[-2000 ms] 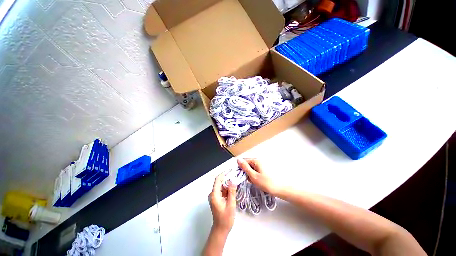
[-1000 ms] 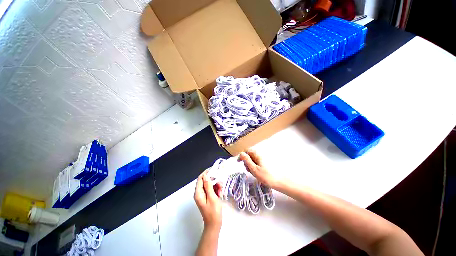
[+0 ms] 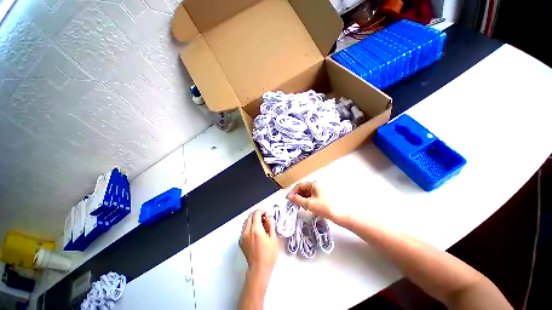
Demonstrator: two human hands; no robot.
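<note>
Several coiled white charging cables (image 3: 307, 239) lie side by side on the white bench in front of the open carton (image 3: 331, 152). My right hand (image 3: 310, 198) has its fingertips pinched on the upper end of one coiled cable (image 3: 285, 220). My left hand (image 3: 259, 237) is at the left side of that cable with its fingers curled; whether it grips the cable cannot be told. The carton holds a large heap of white cables (image 3: 296, 127) and some small grey-white blocks at its right end.
A blue blister tray (image 3: 419, 151) lies right of the carton, with a stack of blue trays (image 3: 393, 53) behind it. Another blue tray (image 3: 160, 206), white-blue retail boxes (image 3: 100, 209), a cable pile (image 3: 104, 292) and a yellow item (image 3: 27, 249) are at the left.
My hands first held the cable bunch together, then spread at its top. Now the cables lie more apart on the bench, and my right hand pinches one coil's upper end.
</note>
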